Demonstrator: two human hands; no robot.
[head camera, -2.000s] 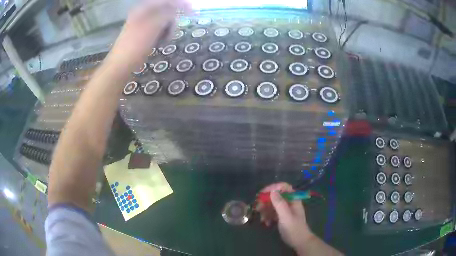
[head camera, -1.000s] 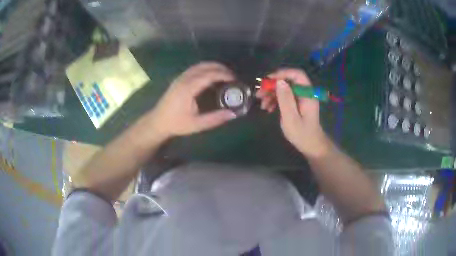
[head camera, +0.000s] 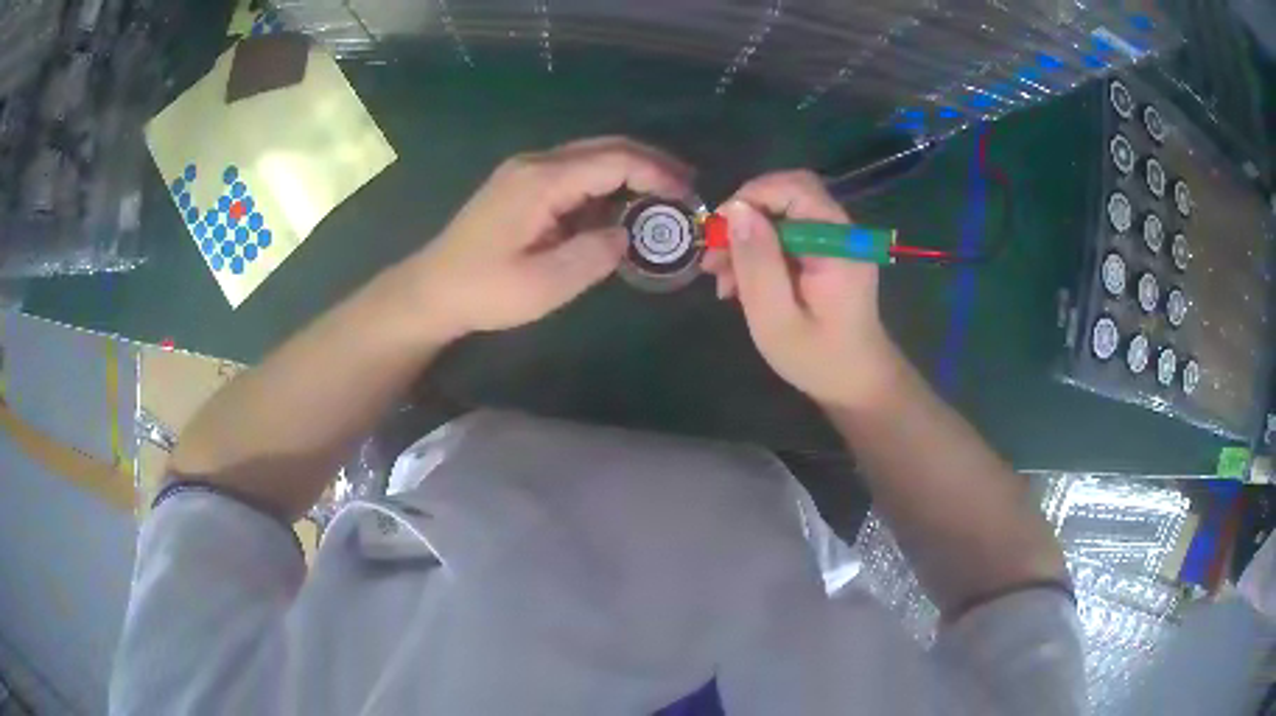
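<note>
A round ringed unit, dark with white concentric rings, sits in a round holder on the green mat. My left hand is at its left side, fingers curved around its edge. My right hand holds the two-pin test probe, with red front, green body and a red lead at the rear. The probe's tip is at the right edge of the unit; whether the pins touch it is too small to tell.
The yellow sheet with blue dots and a brown square pad lies at the left. A tray of ringed discs is at the right. The central tray stack rises beyond the hands. Shiny clear trays lie past the bench edge.
My left hand has come down from over the central stack to the holder, where a ringed unit now sits. The probe in my right hand has moved left against the unit's edge. The view has tilted down.
</note>
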